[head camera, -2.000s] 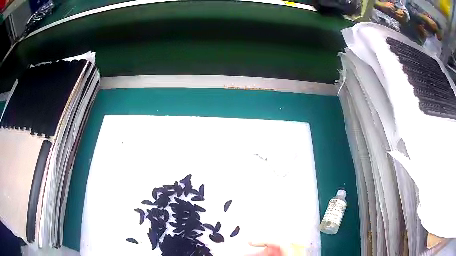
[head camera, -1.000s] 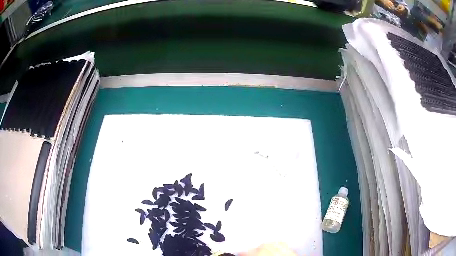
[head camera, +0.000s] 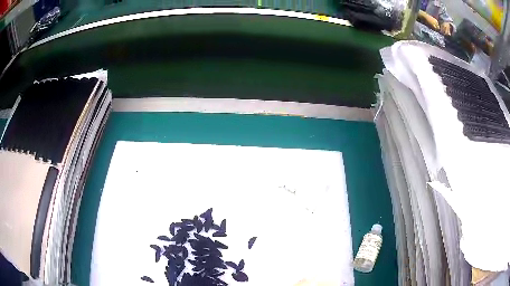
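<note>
Many small black crescent inserts lie in a loose pile on the white foam sheet, in its lower middle. A single insert lies apart to the right of the pile. A pale, washed-out sliver at the bottom edge, right of the pile, looks like the edge of my right hand. Its fingers and anything in them are cut off. My left hand is not in view.
A small clear bottle lies right of the sheet on the green mat. Tall layered stacks with black parts flank the sheet. A dark green conveyor runs behind. Another person's hand shows at upper right.
The whole scene sits lower in the picture. My right hand has sunk towards the bottom edge and shows less. The insert at the pile's lower right one view earlier is gone from the sheet.
</note>
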